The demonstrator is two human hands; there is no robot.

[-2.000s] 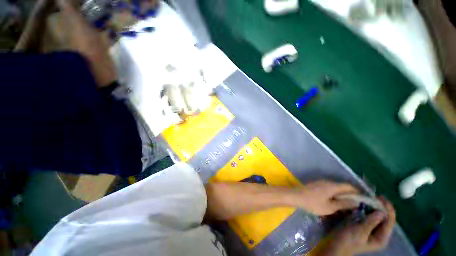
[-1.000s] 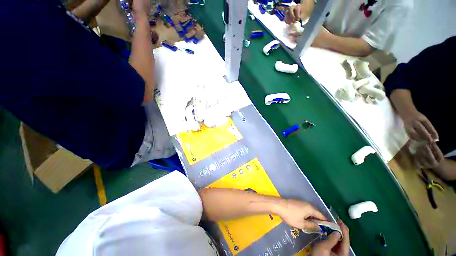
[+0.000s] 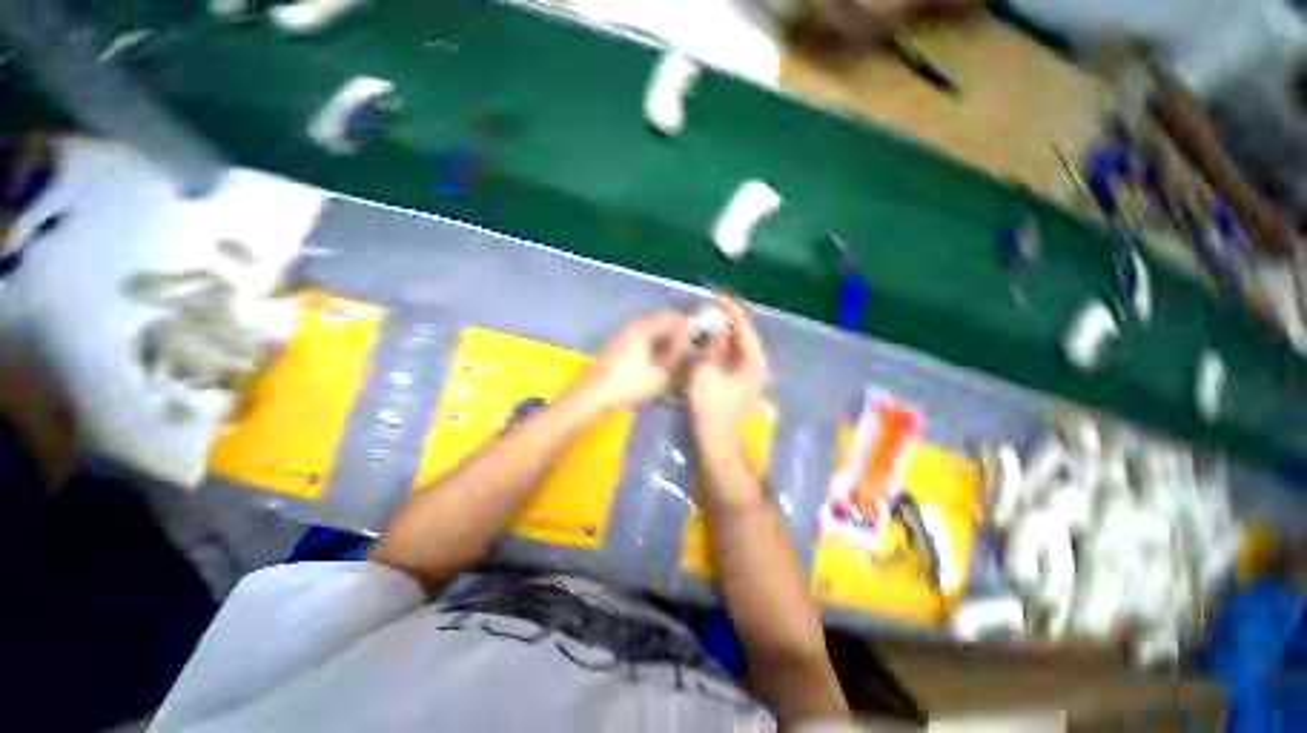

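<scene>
My left hand (image 3: pixel 644 358) and my right hand (image 3: pixel 727 365) meet over the grey-and-yellow printed sheet (image 3: pixel 351 258), close to the belt edge. Between their fingertips they hold a small white housing (image 3: pixel 707 328). It is mostly hidden by the fingers and blurred, so its contents cannot be told. Both bare hands are closed around it.
The green belt (image 3: pixel 573 165) carries white housings (image 3: pixel 745 218) and a blue battery pack (image 3: pixel 853 298). A large heap of white shells (image 3: pixel 1118 537) lies right, beside an orange-red wrapped packet (image 3: pixel 874 461). A smaller shell pile (image 3: pixel 201 337) lies left. A neighbour's dark sleeve (image 3: pixel 101 573) shows left.
The view has swung right, bringing the wrapped packet and large shell heap into sight. Both hands remain together on the housing. The cutters seen across the belt are no longer clear.
</scene>
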